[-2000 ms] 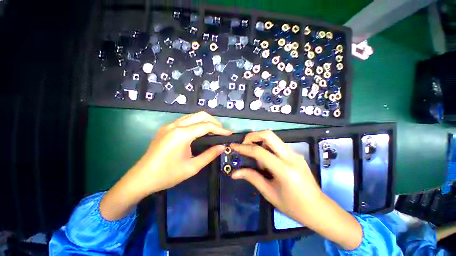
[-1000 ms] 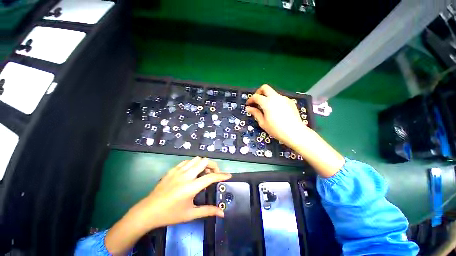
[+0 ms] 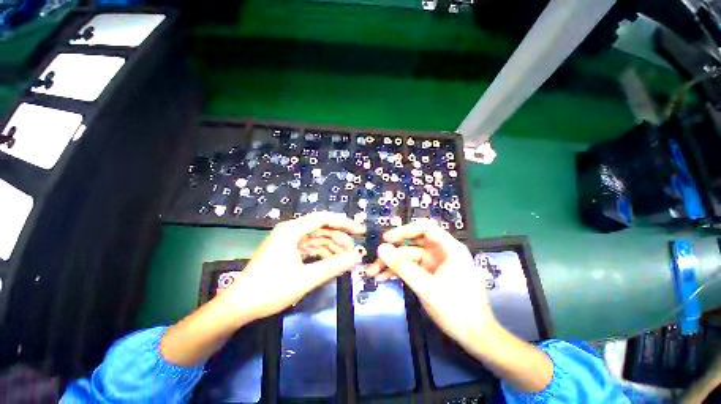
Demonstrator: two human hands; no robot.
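Note:
My left hand [image 3: 288, 264] and my right hand [image 3: 443, 276], both bare, meet fingertip to fingertip over the phone tray [image 3: 344, 339]. Between them is a small dark part [image 3: 372, 237], partly hidden by the fingers. A small light-rimmed ring [image 3: 361, 251] shows at my left thumb tip. Just below the fingertips lies a glossy blue-grey back cover [image 3: 383, 339] in a middle pocket, its camera area partly hidden. Beyond the hands is the black parts tray [image 3: 178, 207], with gold-rimmed rings at right and tiny squares and pale discs at left.
Tall black stacked trays [image 3: 118, 205] stand at left with white covers [image 3: 83, 77] on top. A pale metal post [image 3: 530, 71] rises behind the parts tray. Black bins [image 3: 613, 189] and a blue strip [image 3: 686, 284] are at right. More covers lie in the phone tray, one at right [image 3: 506, 296].
My right hand has come back from the parts tray to meet my left hand over the phone tray. A dark part now shows between the fingertips. The camera view has shifted.

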